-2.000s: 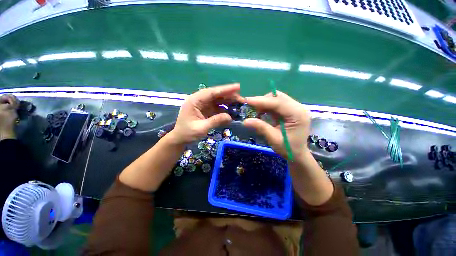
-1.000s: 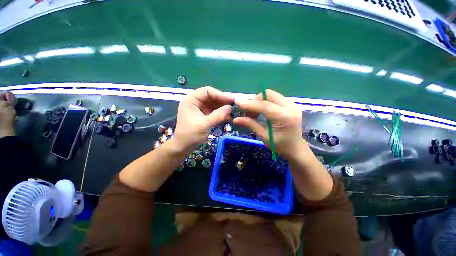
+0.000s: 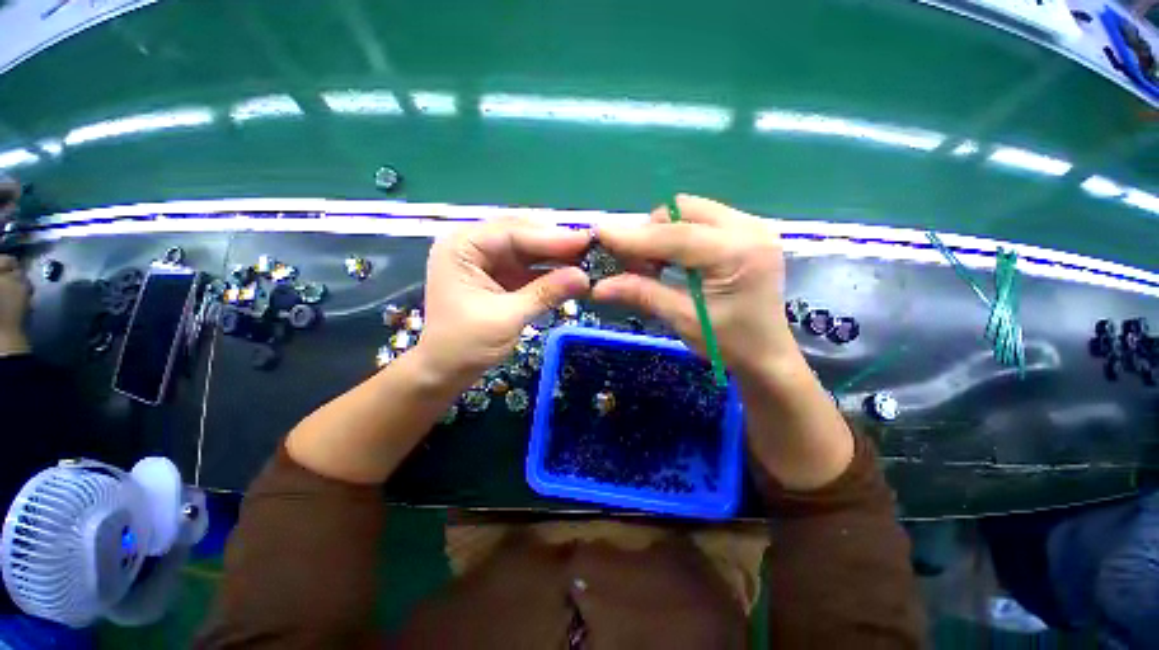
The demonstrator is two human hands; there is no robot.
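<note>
My left hand [image 3: 489,295] and my right hand [image 3: 705,273] meet above the blue parts tray [image 3: 539,432]. Their fingertips hold a small dark round unit [image 3: 600,264] between them. My right hand also holds a thin green strip [image 3: 700,305], which slants across the palm. The tray holds small black parts [image 3: 648,438] and one gold-and-silver component [image 3: 604,401]. Round circuit board modules [image 3: 477,399] lie in a loose pile left of the tray, partly hidden by my left forearm.
A phone [image 3: 156,333], more modules [image 3: 273,298] and a white fan [image 3: 76,540] are at left. Black housings [image 3: 826,324], green strips [image 3: 1004,311] and dark units [image 3: 1122,349] lie at right. A unit [image 3: 386,178] sits on the green belt [image 3: 572,64]. Another person's hand [image 3: 13,298] shows at far left.
My fingertips have come together around the round unit. The unit on the belt has moved left. The whole view has shifted slightly.
</note>
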